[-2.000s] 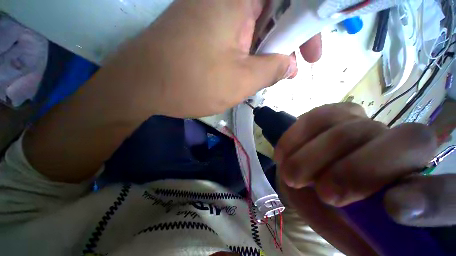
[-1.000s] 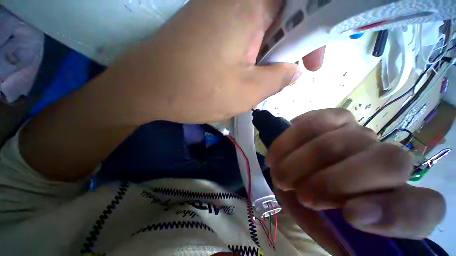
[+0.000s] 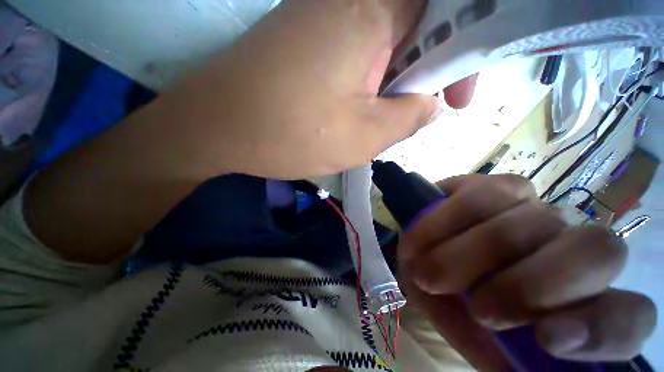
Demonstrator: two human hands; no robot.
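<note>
The white neck fan housing [image 3: 466, 54] runs from the upper right, under my left hand, and down to an open round end above my lap. My left hand [image 3: 313, 102] grips it at its upper part, thumb on the near side, one fingertip showing beyond. My right hand [image 3: 510, 254] holds the electric screwdriver [image 3: 411, 192], purple body and black nose, its tip against or just beside the housing near my left hand; the exact contact is hidden. Red and black lead wires [image 3: 394, 330] hang from the open end. A small white connector [image 3: 323, 194] is on a red wire beside the housing.
A bright white mat [image 3: 484, 134] lies on the bench beyond the housing. White curved shell parts [image 3: 582, 102], a black cylinder [image 3: 551, 69] and dark cables [image 3: 575, 142] lie at the right. A cardboard box [image 3: 639, 185] stands at the far right.
The upper part of the housing has shifted slightly down and right with my left hand. My right hand and the screwdriver have moved a little; their grip stays the same.
</note>
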